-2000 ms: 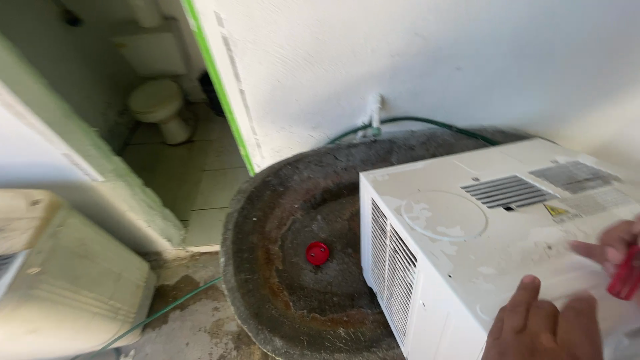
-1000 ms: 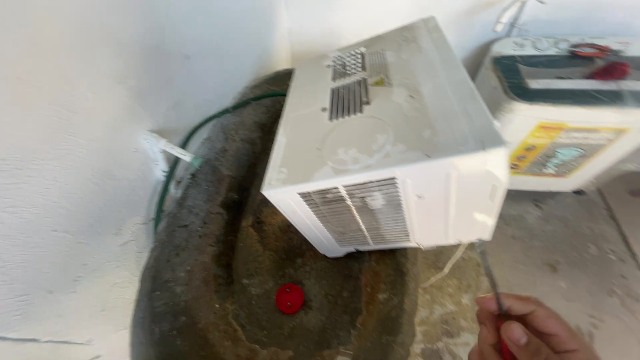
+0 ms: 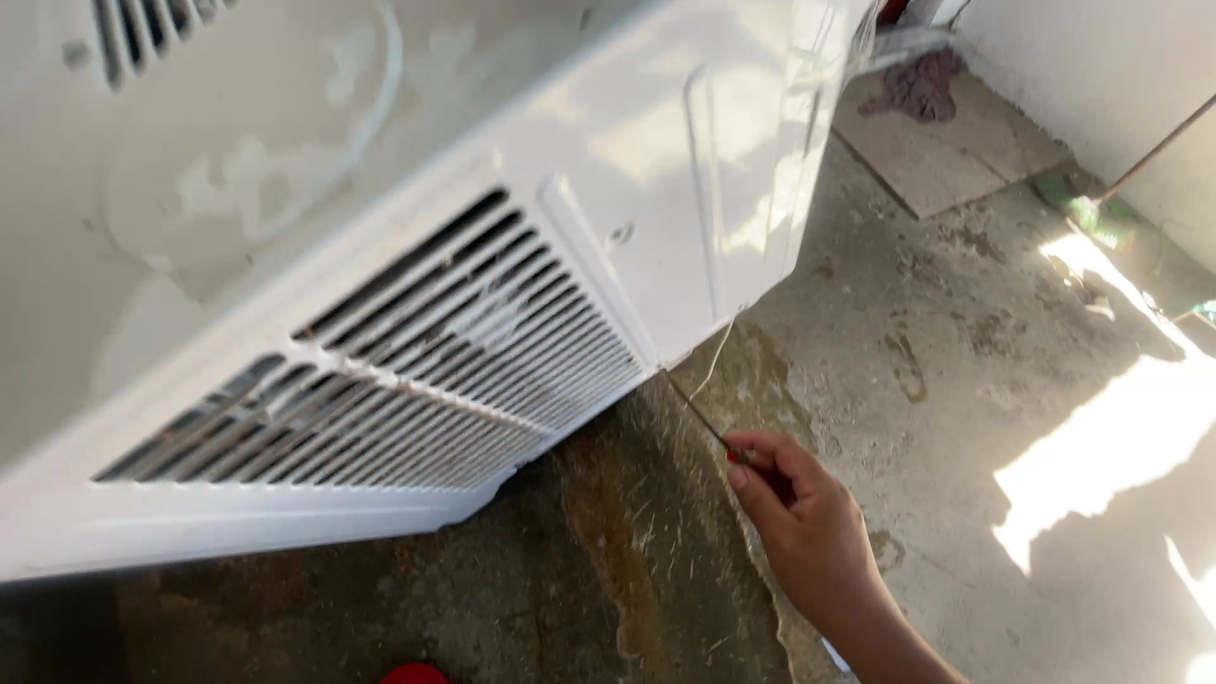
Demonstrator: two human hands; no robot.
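Note:
My right hand (image 3: 793, 508) grips a screwdriver (image 3: 698, 413) by its red handle, most of which the fingers hide. The thin metal shaft points up and left, its tip at the lower edge of the white metal housing of an air conditioner (image 3: 655, 218), near the corner of the slatted vent (image 3: 456, 351). Whether the tip sits in a screw cannot be told. A thin pale wire (image 3: 717, 356) hangs from the housing's lower edge, just right of the shaft. My left hand is out of view.
Under the housing lies a dark, worn stone-like basin (image 3: 665, 570) with a red round object (image 3: 415, 674) at the bottom edge. Beyond it are a concrete floor (image 3: 874, 332), a flat board (image 3: 950, 142) with a crumpled purple cloth (image 3: 921, 87), and a broom (image 3: 1102, 214) by the wall.
The view has swung and come closer to the housing's vented side. My right hand has brought the screwdriver to its lower edge. The other hand, over the housing two seconds ago, is gone from view.

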